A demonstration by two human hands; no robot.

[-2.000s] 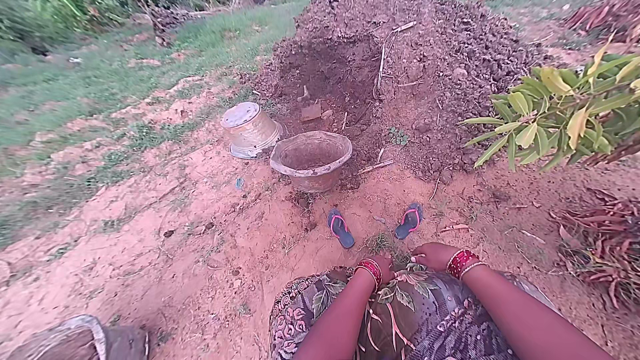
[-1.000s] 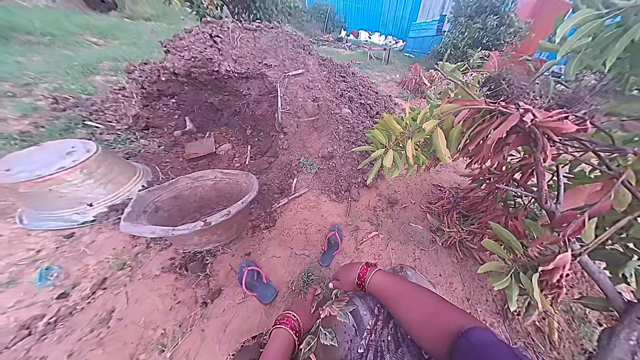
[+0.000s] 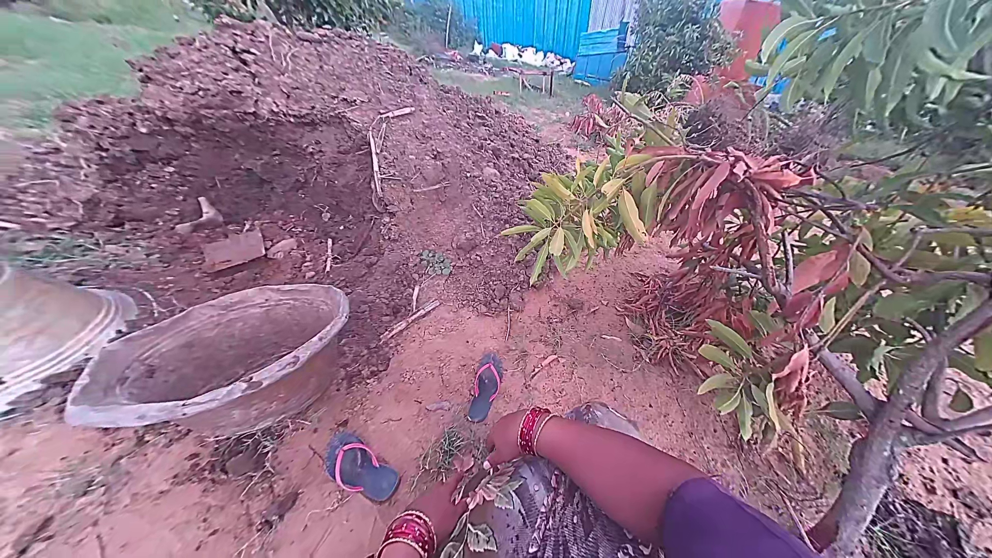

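My left hand [image 3: 440, 500], with red bangles at the wrist, is low in the view, against the patterned cloth of the garment [image 3: 535, 519]. Just above and to its right, my right hand [image 3: 508, 440] rests at the same cloth, its fingers near those of the left. The fingertips are partly hidden, and whether they grip the cloth cannot be told. A pair of flip-flops with pink straps lies on the soil, the left one [image 3: 361, 467] near my left hand and the right one [image 3: 486, 387] beyond my right hand.
An upright pot [image 3: 225, 356] with a wide rim stands at left, beside an upturned pot [image 3: 46, 333]. Behind them rises a dug-out soil mound [image 3: 310, 132] with a brick piece [image 3: 233, 250] and sticks. A small tree [image 3: 872, 465] with green and dried leaves reaches in from the right.
The view has swung to the right and upward, bringing in the tree and a blue metal fence. Both hands stay close together at the garment.
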